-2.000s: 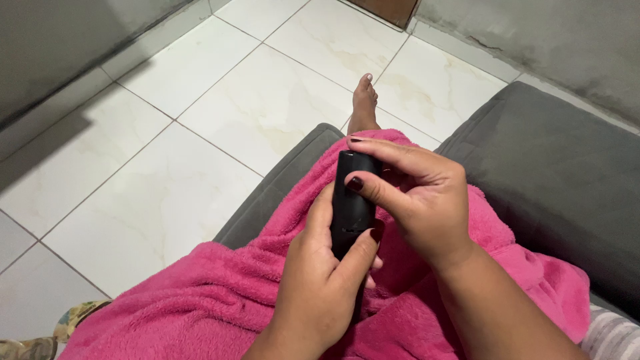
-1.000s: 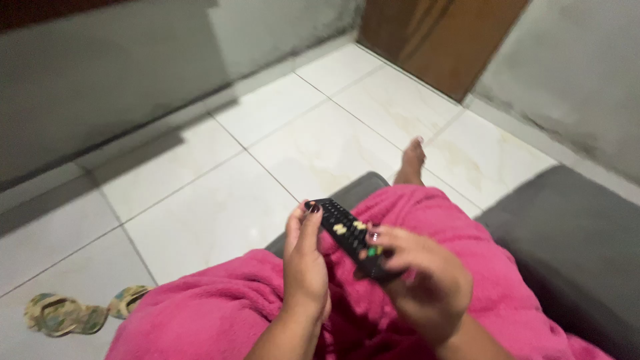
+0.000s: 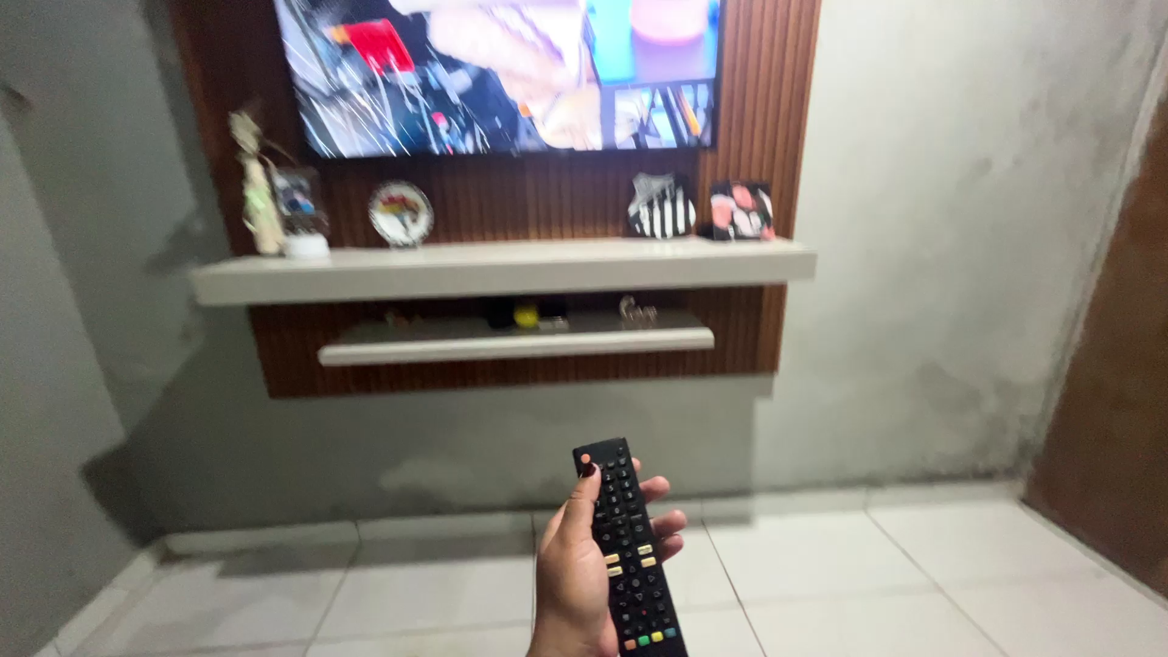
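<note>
My left hand (image 3: 575, 566) holds a black remote control (image 3: 636, 584) at the bottom centre of the view, with its button side up and its far end toward the wall. The thumb lies near the orange button at the far end, and the fingers curl round the right side. Ahead, a television (image 3: 511, 82) hangs on a slatted wood panel, lit with a blurred picture. My right hand is out of view.
Below the television, a pale shelf (image 3: 511, 272) bears a decorative plate (image 3: 401, 215), a striped ornament (image 3: 661, 208), a framed picture (image 3: 741, 211) and a figurine (image 3: 260, 196). A lower shelf (image 3: 520, 347) holds small items. A brown door (image 3: 1113, 411) stands at the right.
The view has swung up from my lap to the television wall. Both hands were at the remote control; now only my left hand shows, holding it out with its buttons up.
</note>
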